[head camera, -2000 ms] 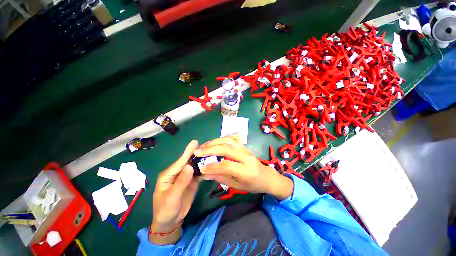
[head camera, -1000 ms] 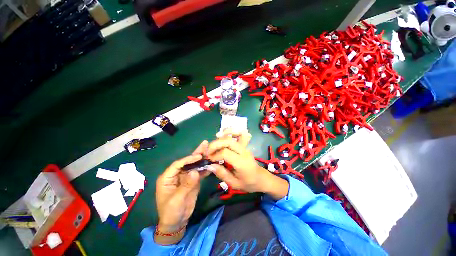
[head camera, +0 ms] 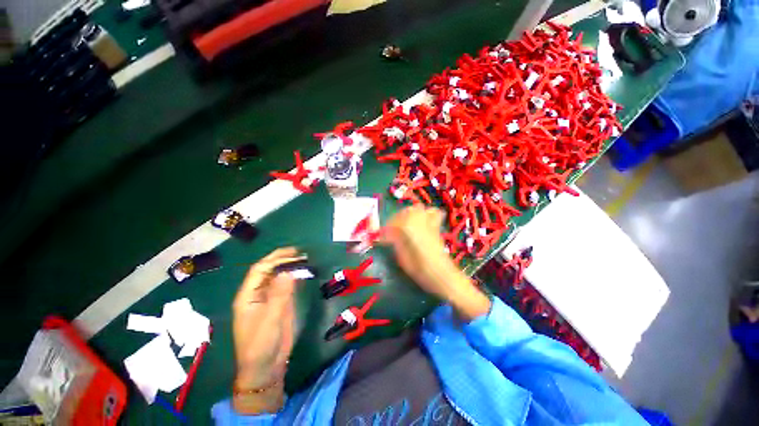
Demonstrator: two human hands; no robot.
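Note:
My left hand (head camera: 268,329) holds a small black module (head camera: 293,270) with a white patch between thumb and fingers. My right hand (head camera: 416,250) is blurred and grips a red spring clamp (head camera: 364,235) over the small white paper (head camera: 351,218). Two red clamps with black blocks in their jaws, an upper one (head camera: 353,278) and a lower one (head camera: 356,319), lie on the green surface between my hands and my body. A large heap of red clamps (head camera: 508,125) lies at the right.
A labelled bottle (head camera: 339,166) stands behind the paper. Loose modules lie left, one on the white strip (head camera: 234,223). White papers (head camera: 158,366), a red pen (head camera: 193,367) and a red-rimmed box (head camera: 91,366) are lower left. A white tray (head camera: 591,274) is at right.
My hands have moved apart. The left keeps the module; the right has let go of it and taken a red clamp. The two clamped units are now uncovered. The view has shifted.

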